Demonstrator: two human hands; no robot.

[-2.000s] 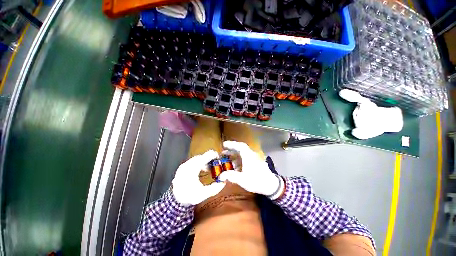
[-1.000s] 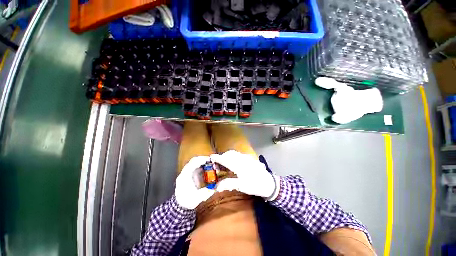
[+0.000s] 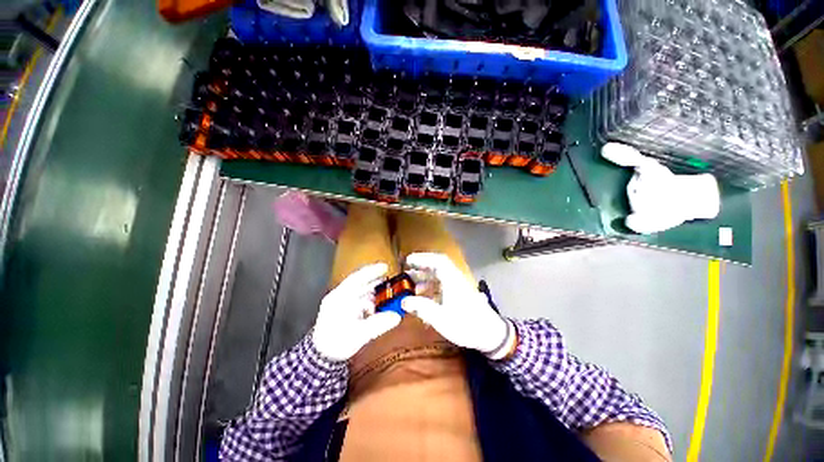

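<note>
A small unit [image 3: 395, 291] with a black top, orange-red sides and a blue lower part is held over my lap. My left hand [image 3: 354, 313], in a white glove, grips it from the left. My right hand [image 3: 456, 305], in a white glove, has its fingers at the unit's right side. The gloved fingers hide parts of the unit's edges. Rows of black units [image 3: 397, 131] with orange lower edges stand on the green bench in front, with thin upright pins.
A blue bin [image 3: 492, 56] with black parts stands behind the rows. Clear blister trays [image 3: 700, 90] are stacked at the right. A spare white glove [image 3: 670, 192] and thin dark tool [image 3: 581, 179] lie on the bench [image 3: 542, 200]. A green conveyor [image 3: 99, 226] runs at left.
The unit has been turned between my hands, so its blue part now faces my body. The view shifted left and then back right, moving the bench and bins in the picture.
</note>
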